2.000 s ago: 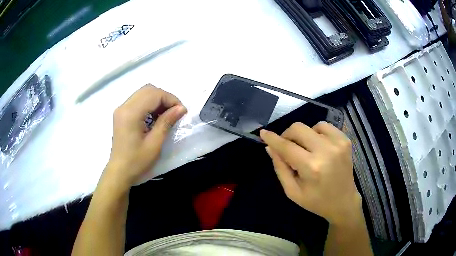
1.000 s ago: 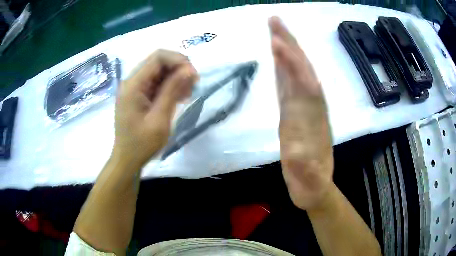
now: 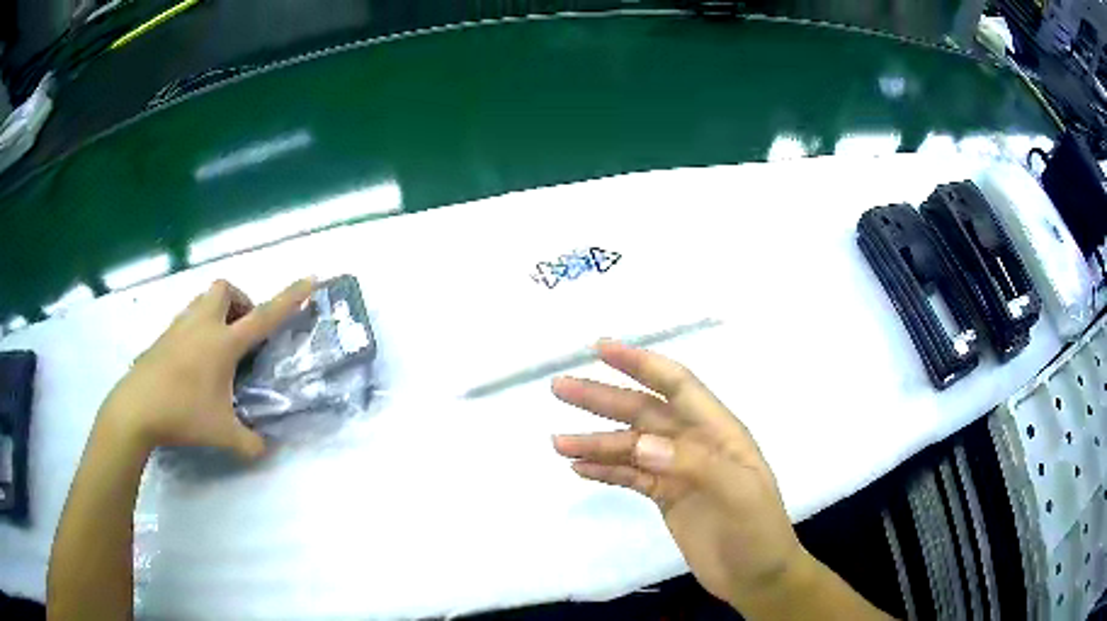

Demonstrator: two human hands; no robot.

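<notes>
My left hand [image 3: 188, 370] is at the left, with thumb and fingers around the left part of a bagged phone middle frame [image 3: 318, 352], low at the white sheet. The clear bag is shiny and crinkled, and my hand hides part of it. My right hand [image 3: 686, 467] is empty, fingers spread, above the middle of the sheet. The stack of poly bags [image 3: 583, 364] shows there as a pale raised edge with printed triangle marks behind it.
Two stacks of unbagged black frames [image 3: 923, 291] stand at the right, beside a pale puffy slab [image 3: 1038, 243]. Another black frame [image 3: 15, 431] is at the far left edge. White blister trays [image 3: 1068, 437] are at the lower right. The green surface [image 3: 583, 109] runs behind.
The frame was in the open near mid-sheet; now a bagged frame is under my left hand, which has moved left. My right hand has swung down and spread its fingers. The view has shifted.
</notes>
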